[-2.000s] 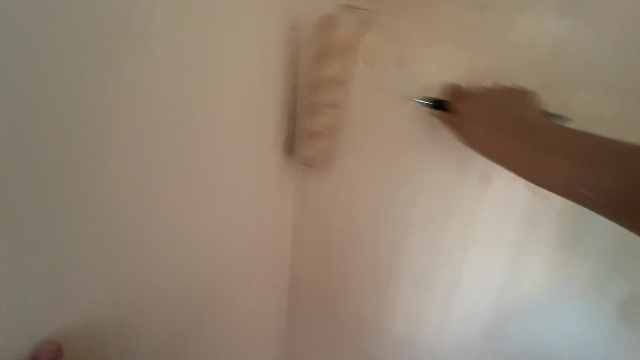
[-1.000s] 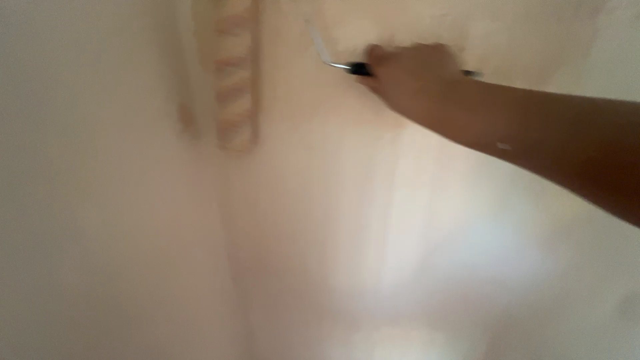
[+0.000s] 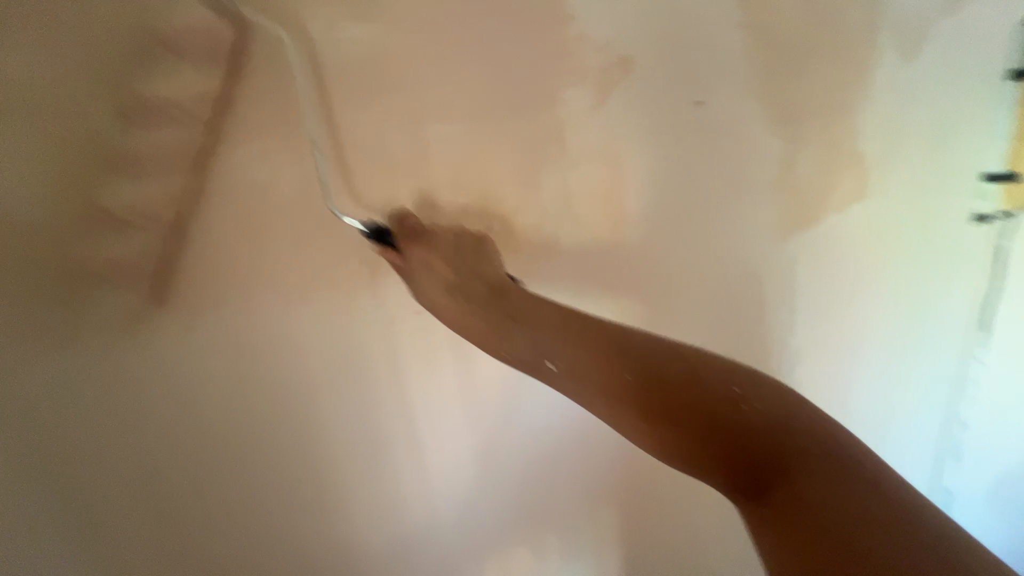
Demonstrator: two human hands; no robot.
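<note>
My right hand (image 3: 460,268) is closed around the black handle of a paint roller (image 3: 380,234), in the middle of the view. From the handle a thin bent metal rod (image 3: 308,112) runs up and left to the roller cover (image 3: 152,152), which is blurred and lies against the wall at the upper left. The cover shows faint slanting bands and a darker strip along its right side. My right forearm reaches in from the lower right and bears small whitish specks. My left hand is out of view.
The wall (image 3: 680,200) fills the view, with patches of tan and paler tone. At the right edge stands a blurred yellow and black thing (image 3: 1016,152) that I cannot identify. The left part of the wall (image 3: 120,440) is darker.
The roller and my right hand have moved along the wall, and more of my forearm shows. The view has shifted. A fingertip at the lower left in the oldest frame is gone from view.
</note>
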